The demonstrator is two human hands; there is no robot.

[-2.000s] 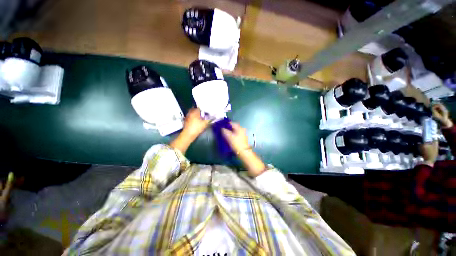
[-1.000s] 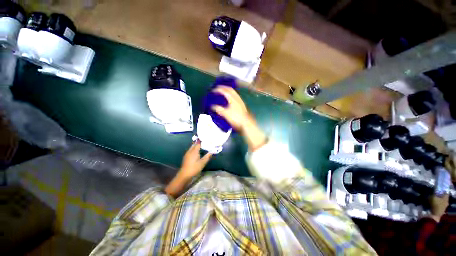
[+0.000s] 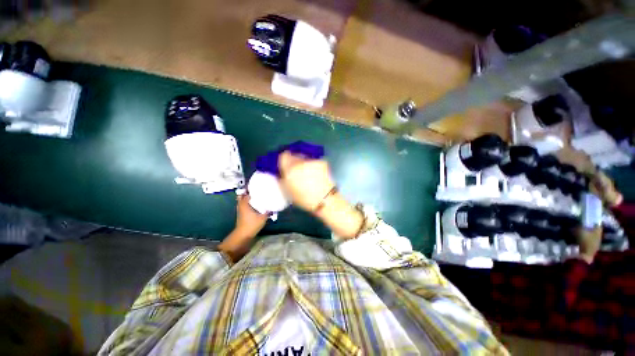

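A security camera with a white body (image 3: 266, 192) is in front of me at the near part of the green bench. Its black head is hidden under a purple-blue cloth (image 3: 301, 149). My left hand (image 3: 248, 221) holds the camera by its near base end. My right hand (image 3: 305, 182) is shut on the cloth and presses it over the camera's head; it is slightly blurred. Another security camera (image 3: 202, 154) stands just to the left, its black head pointing away from me.
One camera (image 3: 304, 58) stands on the cardboard strip (image 3: 390, 42) at the back. More stand at far left (image 3: 42, 97). Two camera rows (image 3: 480, 233) fill the right end, with another person's hands (image 3: 590, 233) over them. A metal post (image 3: 515, 69) and a small greenish bottle (image 3: 398, 115) are back right.
A second ago the cloth reached further up the bench; now the right hand and cloth are lower, over a more tilted camera. The view has also turned and shifted.
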